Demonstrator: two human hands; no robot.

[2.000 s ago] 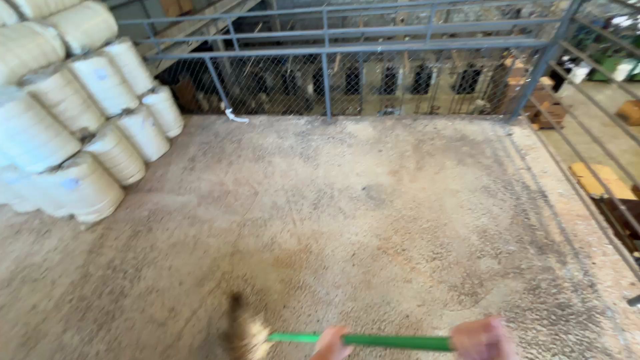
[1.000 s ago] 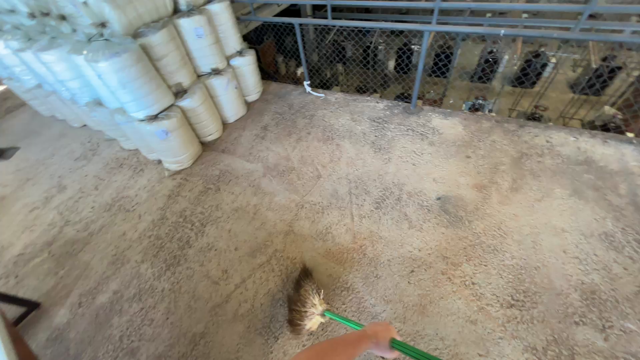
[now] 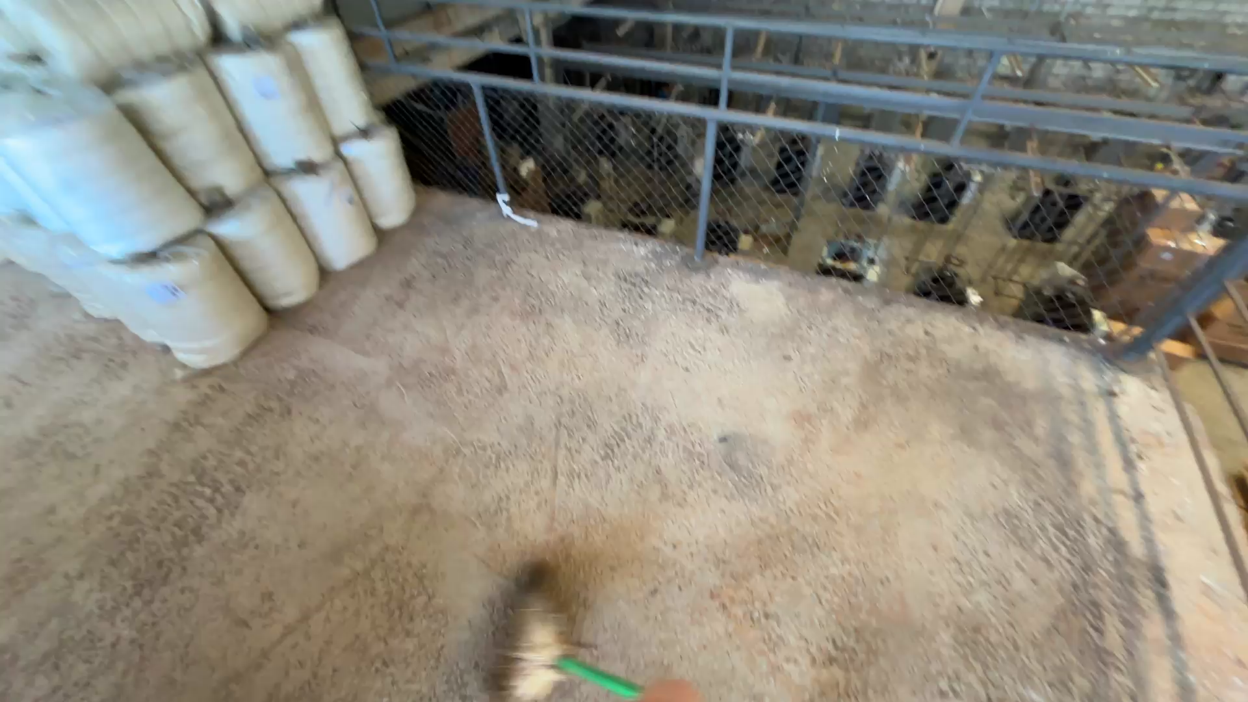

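At the bottom edge of the head view, a small part of a hand (image 3: 671,691) shows at the green handle (image 3: 600,677) of a broom. Which of my hands it is cannot be told from this frame alone, and its fingers are mostly cut off. The broom's head (image 3: 531,639), pale at the binding with darker bristles, is blurred and lies low against the rough concrete floor (image 3: 643,409). My other hand is out of view.
Large white wrapped rolls (image 3: 195,302) are stacked at the left. A grey metal railing (image 3: 707,185) with wire mesh runs along the floor's far edge, with a lower level beyond it. White cord (image 3: 512,212) hangs at a post's foot. The right edge also has rails.
Two hands showed on the green handle two seconds ago; now only part of one does. The broom remains low at the floor. The view has swung left and then partly back right.
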